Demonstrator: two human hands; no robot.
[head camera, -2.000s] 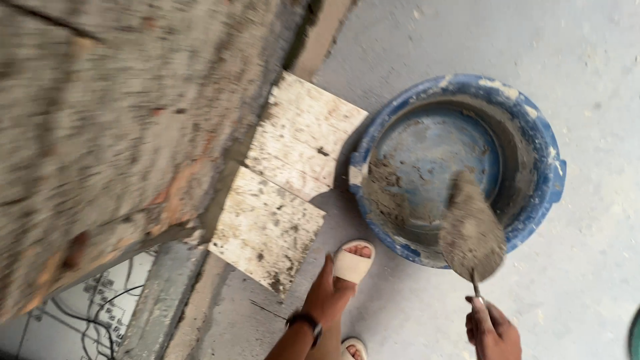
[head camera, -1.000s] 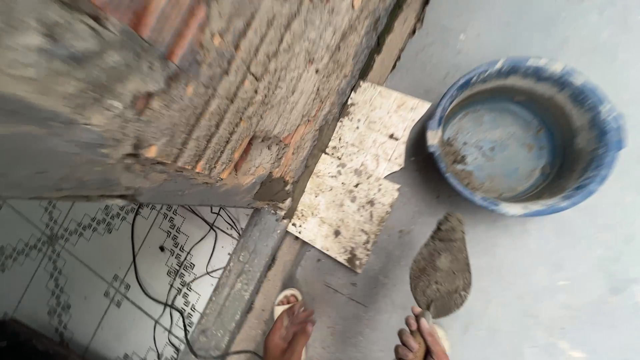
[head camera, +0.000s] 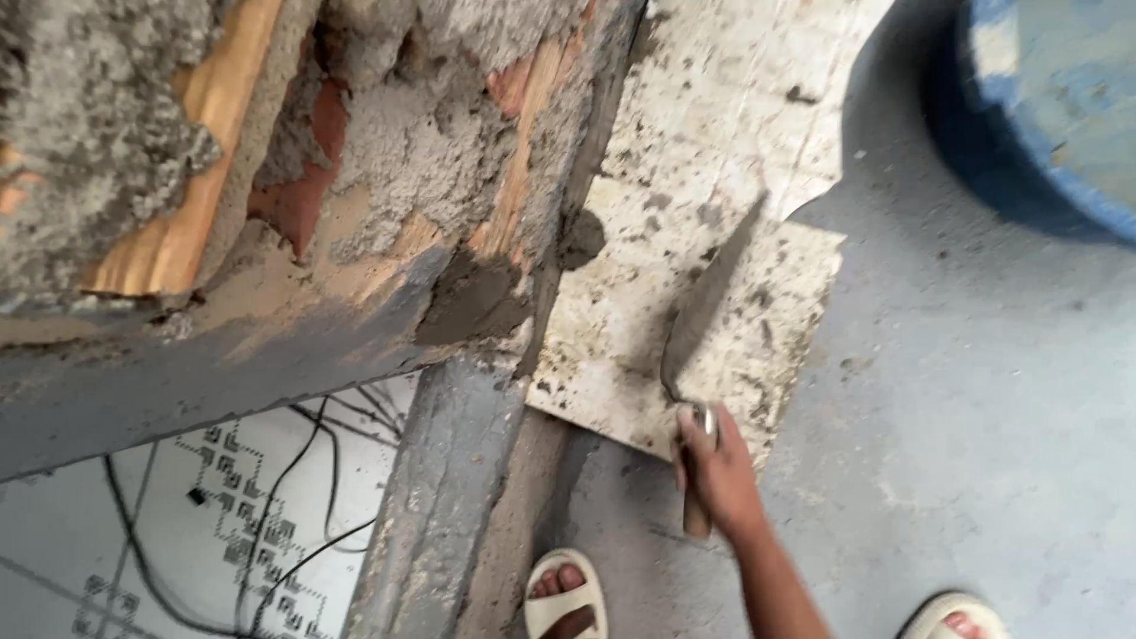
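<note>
My right hand (head camera: 717, 466) is closed around the wooden handle of a pointed masonry trowel (head camera: 714, 293). The trowel's blade is turned on edge above the mortar-spotted white boards (head camera: 612, 328) on the floor, its tip pointing up and to the right. To its left, a dark patch of wet mortar (head camera: 475, 297) covers the lower corner of the rough brick wall (head camera: 426, 142), and a small lump of mortar (head camera: 582, 240) clings beside the boards. My left hand is out of view.
A blue plastic tub (head camera: 1003, 160) stands at the upper right on the grey floor. A raised concrete sill (head camera: 435, 497) runs below the wall corner. Black cables (head camera: 266, 515) lie over patterned tiles at lower left. My sandalled feet (head camera: 565, 595) are at the bottom.
The mortar-loaded trowel has moved from beside the tub to over the boards, and its blade has turned on edge. My left hand has left the view, which is now closer to the wall corner.
</note>
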